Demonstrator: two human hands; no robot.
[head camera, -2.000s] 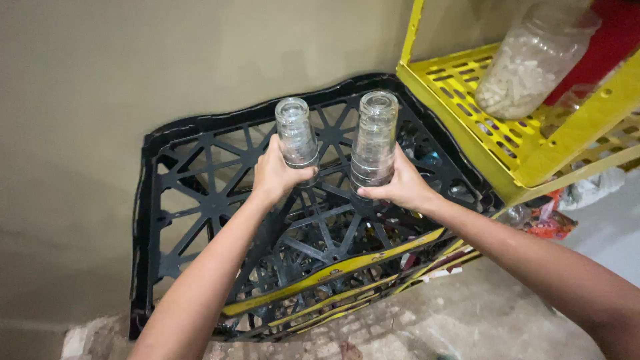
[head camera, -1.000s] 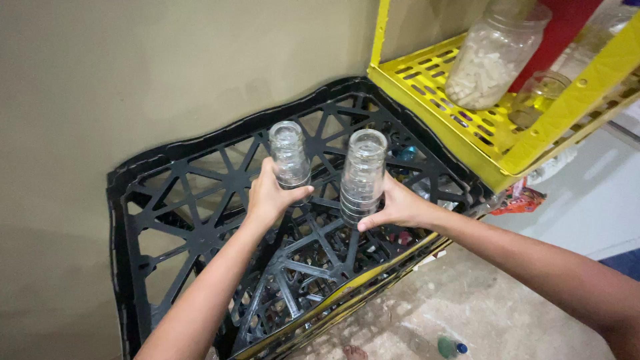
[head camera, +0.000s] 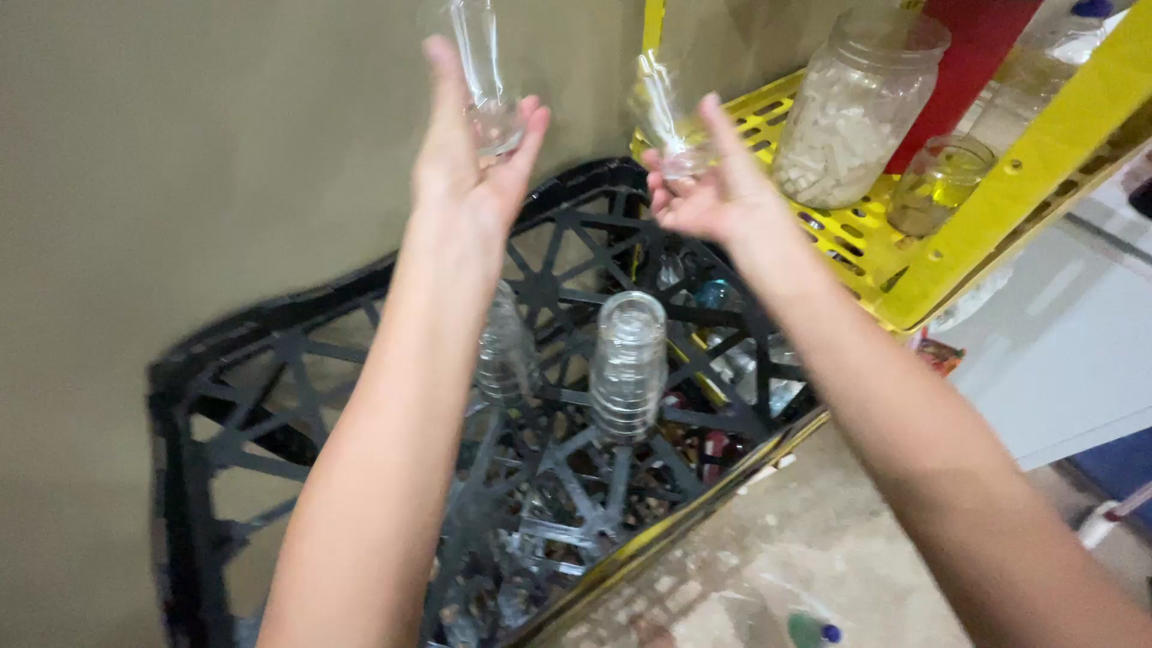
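My left hand (head camera: 486, 153) holds a clear drinking glass (head camera: 481, 76) against the wall, above the back of the black plastic crate (head camera: 288, 346). A second clear glass (head camera: 664, 117) rests in the fingers of my right hand (head camera: 702, 184), near the yellow shelf. Both hands and glasses are blurred. Below them, a stack of clear glasses (head camera: 630, 364) stands on the crate's lattice, and another stack (head camera: 506, 351) is beside it, partly hidden by my left forearm.
On the yellow metal shelf (head camera: 981, 211) at the right stand a large jar of white pieces (head camera: 855, 117) and a small jar with yellow liquid (head camera: 940, 184). Bottles show beneath the lattice. A green bottle (head camera: 804, 630) lies on the floor.
Both hands have moved up and away from the two stacks they held earlier. Each now has a glass, and the stacks stand released on the crate.
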